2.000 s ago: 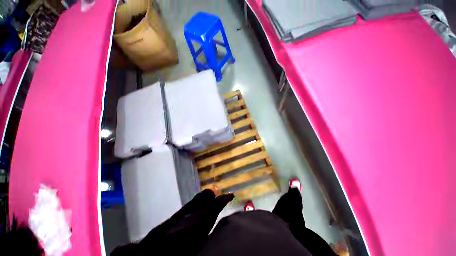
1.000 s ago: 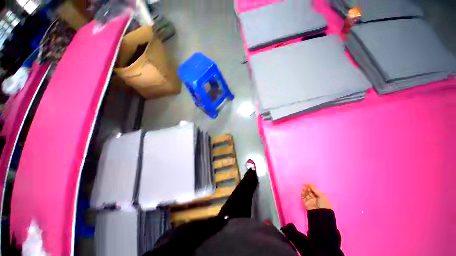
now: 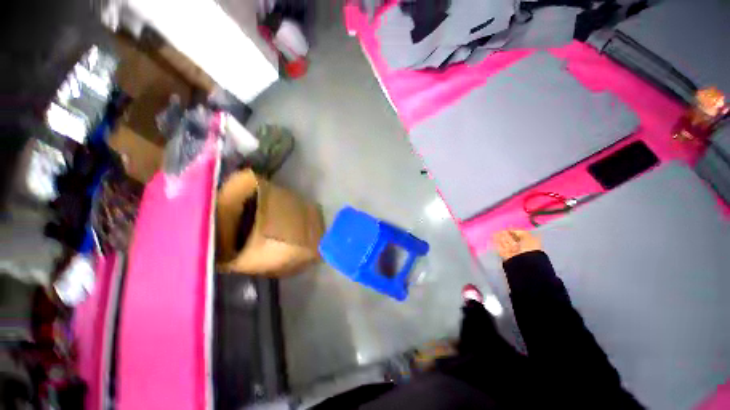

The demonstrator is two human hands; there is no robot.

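My right hand (image 3: 516,243) is at the near-left corner of a large grey panel stack (image 3: 640,280) on the pink table. Its fingers look partly curled; whether they grip the top panel is unclear. A second grey panel stack (image 3: 524,136) lies beyond it. In the pink gap between them are scissors with a red loop handle (image 3: 547,207) and a flat black phone (image 3: 623,165). My left hand is not in view.
Grey and black scraps (image 3: 472,32) lie at the table's far end. An orange bottle (image 3: 709,102) stands at the right. A blue stool (image 3: 374,251) and a brown carton (image 3: 272,228) are on the floor. Another pink-covered table (image 3: 164,304) runs along the left.
The view has swung toward the scraps end of the table; the grey stacks now lie close in front. My right hand has moved from over bare pink cover to the near stack's corner.
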